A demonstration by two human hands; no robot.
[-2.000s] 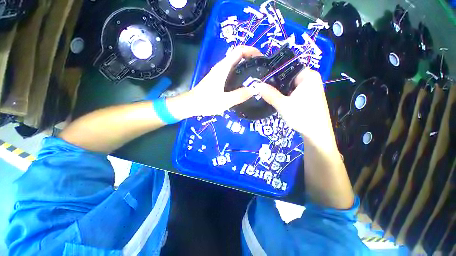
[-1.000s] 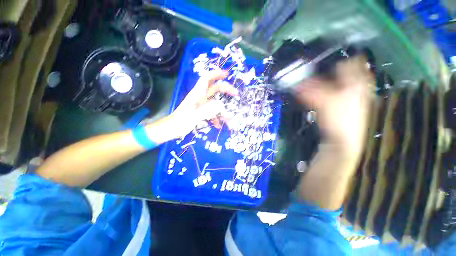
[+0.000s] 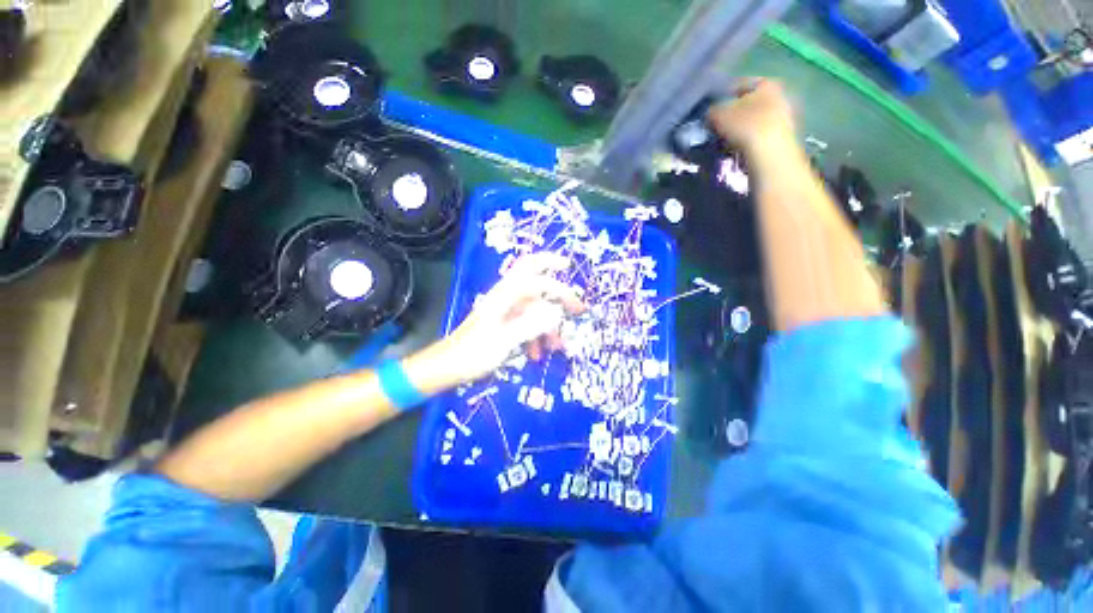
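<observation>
My left hand (image 3: pixel 527 314) is low over the blue tray (image 3: pixel 450 479), its fingers among the tangled wired boards (image 3: pixel 611 359). I cannot tell if it grips one. My right hand (image 3: pixel 753 117) is stretched far forward, beside the grey slanting post, at a dark blurred object (image 3: pixel 695 129) that looks like a black housing. Whether the fingers still hold it is unclear. Thin reddish wires trail among the white boards in the tray. A light blue band is on my left wrist.
Black round housings (image 3: pixel 408 192) lie left of and beyond the tray. A blue strip (image 3: pixel 468 132) and the grey post (image 3: pixel 671 84) stand beyond it. Cardboard dividers are at left (image 3: pixel 180 240) and right (image 3: pixel 959 383). More dark housings are right of the tray. Blue bins (image 3: pixel 881 36) are at far right.
The black housing has left the space over the tray. My right hand has moved away forward and right. My left hand has let go of the housing and gone down to the boards. The view has shifted.
</observation>
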